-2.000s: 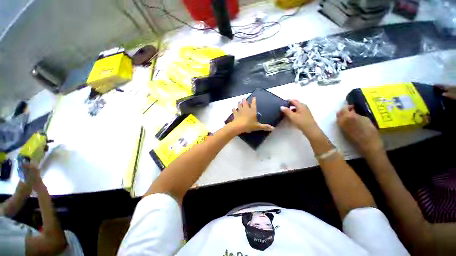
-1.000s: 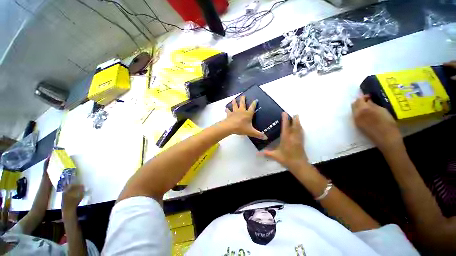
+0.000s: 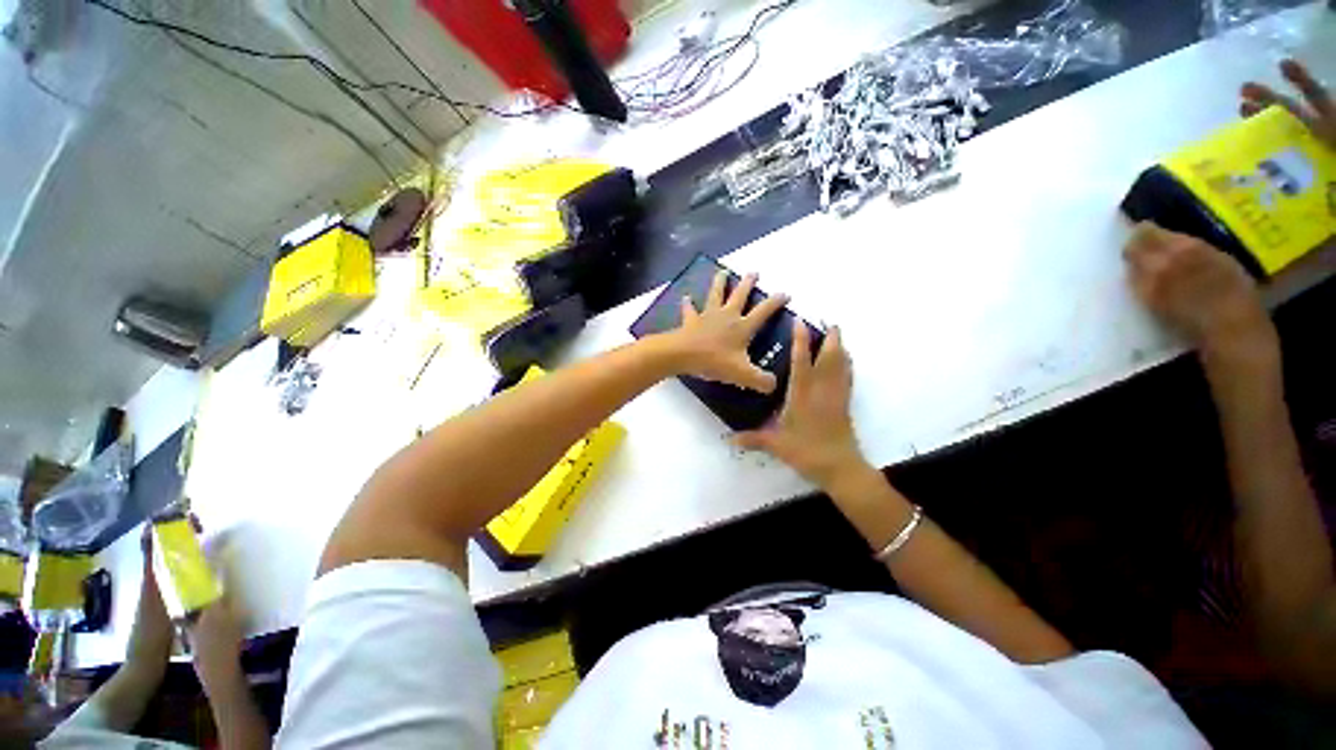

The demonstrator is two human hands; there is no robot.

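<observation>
A closed black inner box [image 3: 662, 305] lies flat on the white table in front of me, with small pale lettering on its lid. My left hand [image 3: 718, 336] lies over the lid with its fingers spread and covers much of it. My right hand [image 3: 813, 415] holds the near right corner, thumb low and fingers up along the side. A yellow retail box [image 3: 560, 495] with a black end lies left of it, partly behind my left forearm.
Yellow boxes with black ends [image 3: 506, 220] lie at rear left. Bagged cables [image 3: 887, 132] lie on the black mat strip [image 3: 689, 205] behind. A neighbour's hands are at another yellow box [image 3: 1260, 191] on the right. Another person handles a yellow box [image 3: 185, 564] at far left.
The view has swung. The black box has been turned and stays on the table; my right hand has moved from its far right edge to its near right corner.
</observation>
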